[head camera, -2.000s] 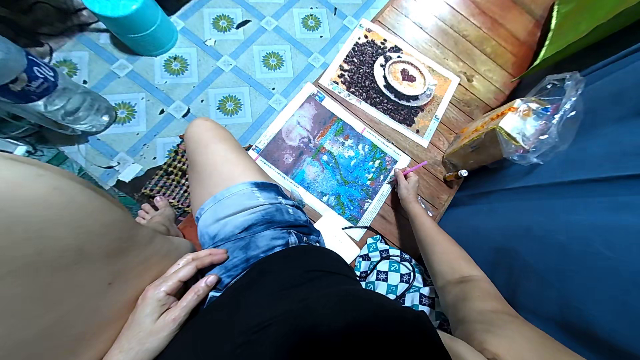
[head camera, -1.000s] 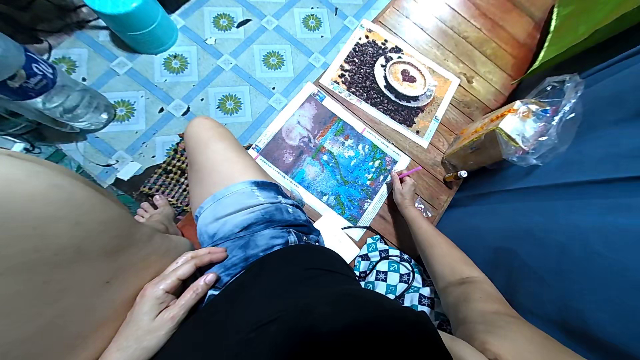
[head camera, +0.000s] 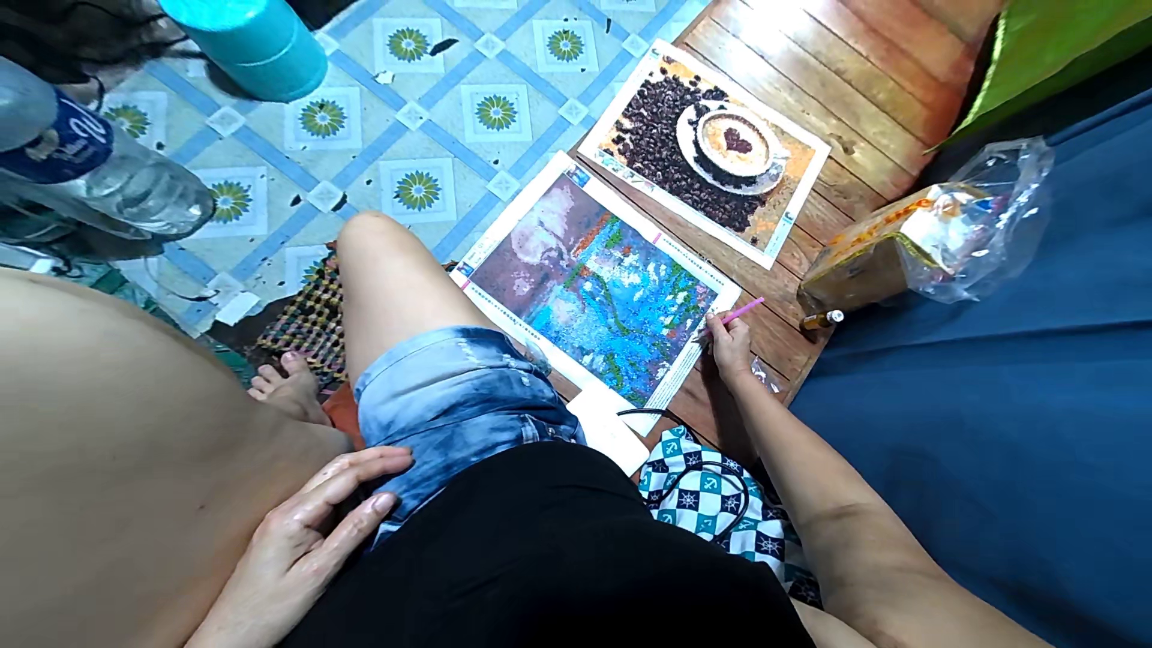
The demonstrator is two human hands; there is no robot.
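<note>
My right hand (head camera: 731, 346) holds a thin pink pen-like tool (head camera: 745, 310) at the right edge of a diamond painting canvas (head camera: 603, 297). The canvas lies on a wooden plank surface (head camera: 864, 117) and shows blue, green and purplish areas. Beyond it lies a second picture, a coffee cup among coffee beans (head camera: 711, 153). My left hand (head camera: 328, 522) rests empty on the denim shorts (head camera: 441, 387), its fingers apart.
A box in clear plastic (head camera: 873, 252) and a small bottle (head camera: 821, 319) stand right of the canvas. Patterned fabric (head camera: 711, 486) with a black cord lies nearer. A large plastic bottle (head camera: 135, 193) and a turquoise container (head camera: 247, 45) are at the upper left.
My right hand has shifted slightly at the canvas's right edge, and the pink tool has changed its tilt. My left hand stays on the shorts.
</note>
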